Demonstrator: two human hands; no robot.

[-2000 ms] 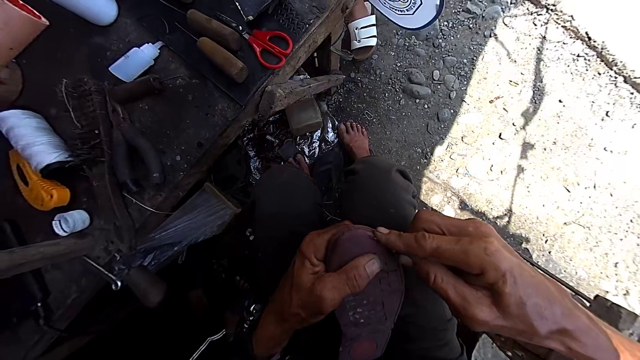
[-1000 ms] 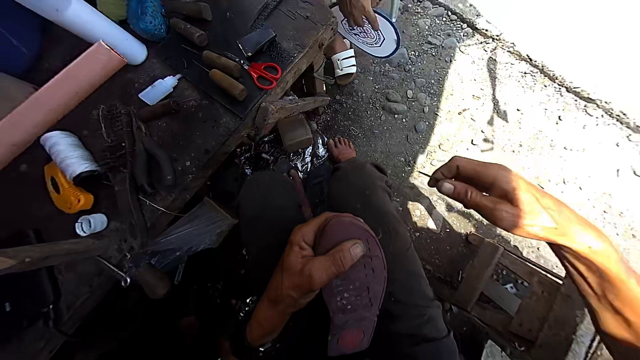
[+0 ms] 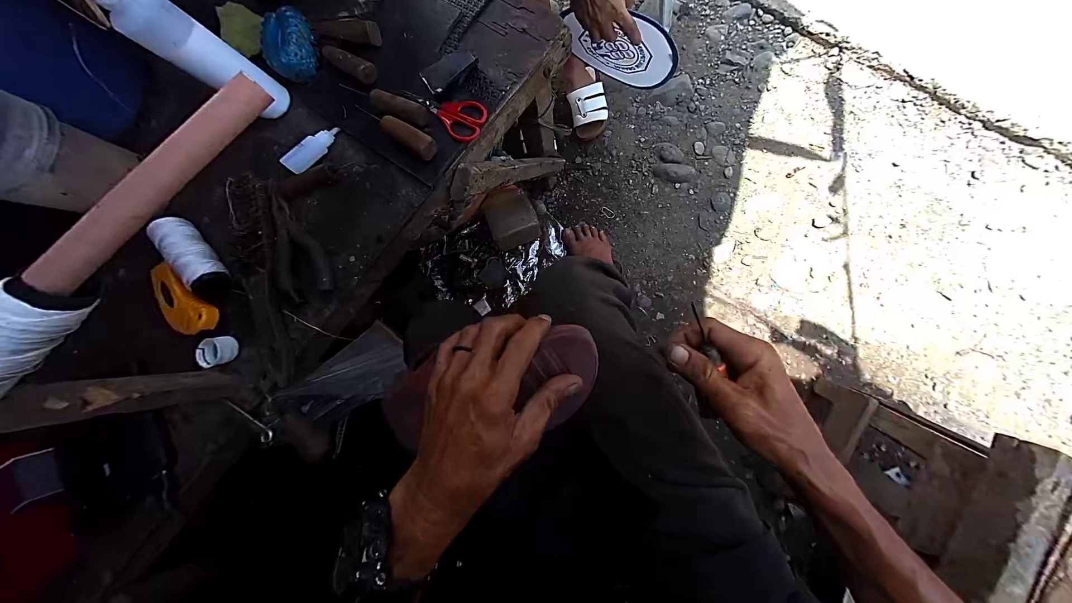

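A dark maroon shoe sole [image 3: 576, 360] lies across my lap, its rounded end toward the right. My left hand [image 3: 490, 389] holds it from above, with a dark ring on one finger and the thumb spread over the surface; the hand hides the sole's middle. To the right, apart from the sole, my right hand [image 3: 724, 368] is closed around a small tool [image 3: 700, 322] with a thin dark tip pointing up. The fingers hide most of this tool, so its kind cannot be told.
On the dark wooden workbench [image 3: 368, 243] at left lie red-handled scissors [image 3: 462, 120], wooden-handled tools [image 3: 408, 137], a small white bottle [image 3: 308, 151], a thread spool [image 3: 186, 251], pincers [image 3: 289, 243] and a yellow tape dispenser [image 3: 180, 300]. Another person's hand [image 3: 607, 18] holds a round fan [image 3: 628, 52]. A wooden crate [image 3: 930, 486] stands lower right.
The sole has turned from upright to lying sideways, and my left hand now covers it from above. My right hand, at the sole two seconds ago, is away from it with the thin tool.
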